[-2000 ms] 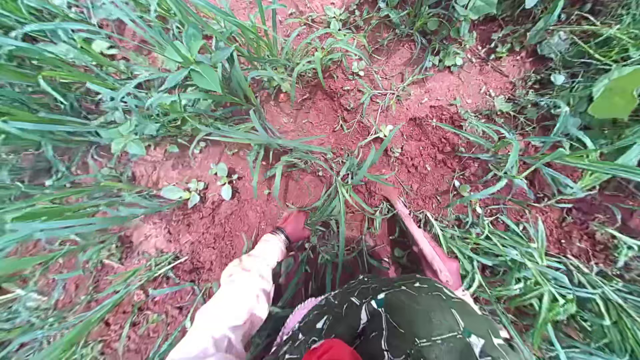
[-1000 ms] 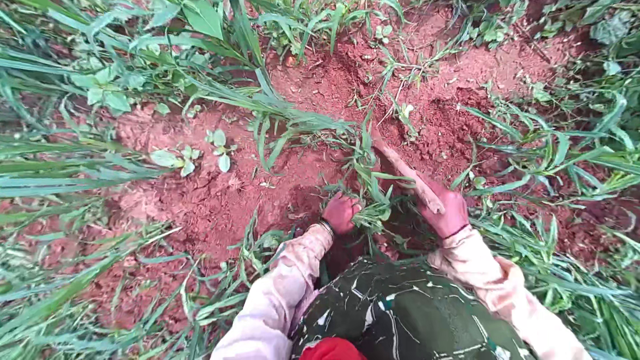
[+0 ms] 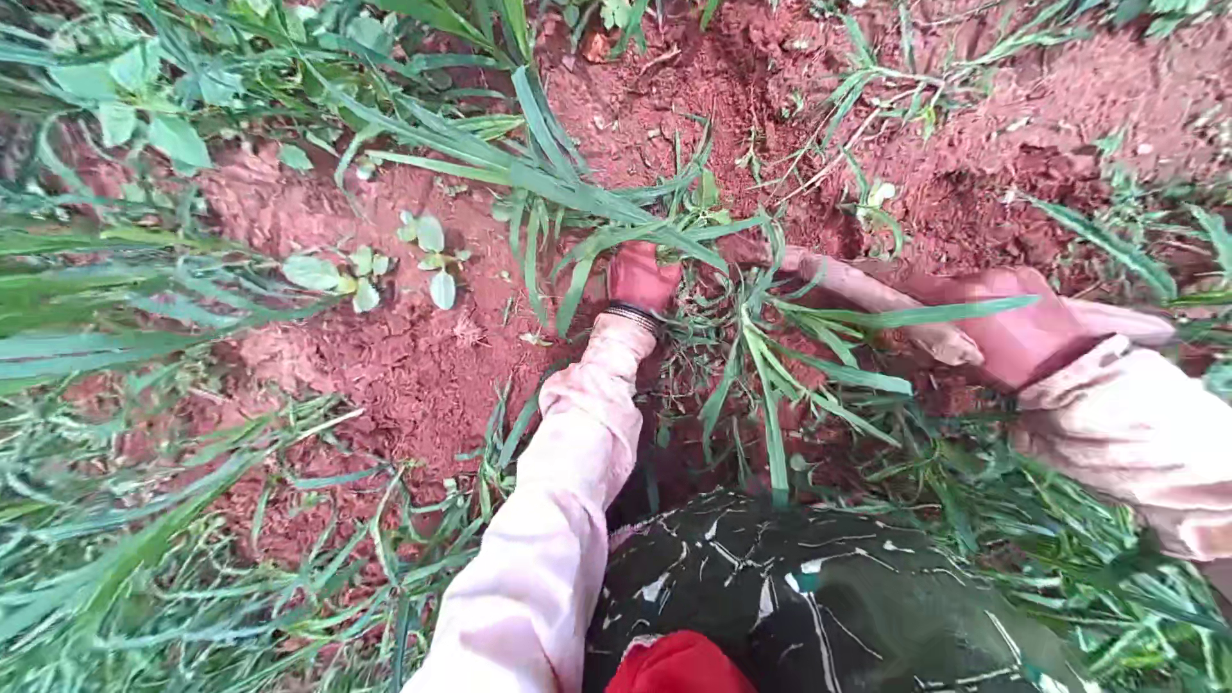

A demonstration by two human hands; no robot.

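My left hand (image 3: 643, 277), with a dark bangle at the wrist, reaches down among long green grass blades (image 3: 616, 207) at the centre. Its fingers are hidden under the leaves, so whether it grips them cannot be told. On the right, my right hand (image 3: 1006, 322), somewhat blurred, is closed around a wooden tool handle (image 3: 885, 303). The handle slants up to the left towards the red soil, and the tool's working end is hidden or too soil-coloured to make out. A grass clump (image 3: 770, 337) stands between the two hands.
Small broad-leaved seedlings (image 3: 356, 274) grow in the red soil (image 3: 385, 385) left of my left hand. Dense grass (image 3: 192, 558) covers the lower left. Pulled-looking weeds (image 3: 910, 87) lie at the upper right. A dark patterned cloth garment (image 3: 818, 597) covers my lap.
My left hand has moved forward from beside the grass clump to under the long blades. My right hand and the tool are farther out to the right of it. The view has come closer to the ground.
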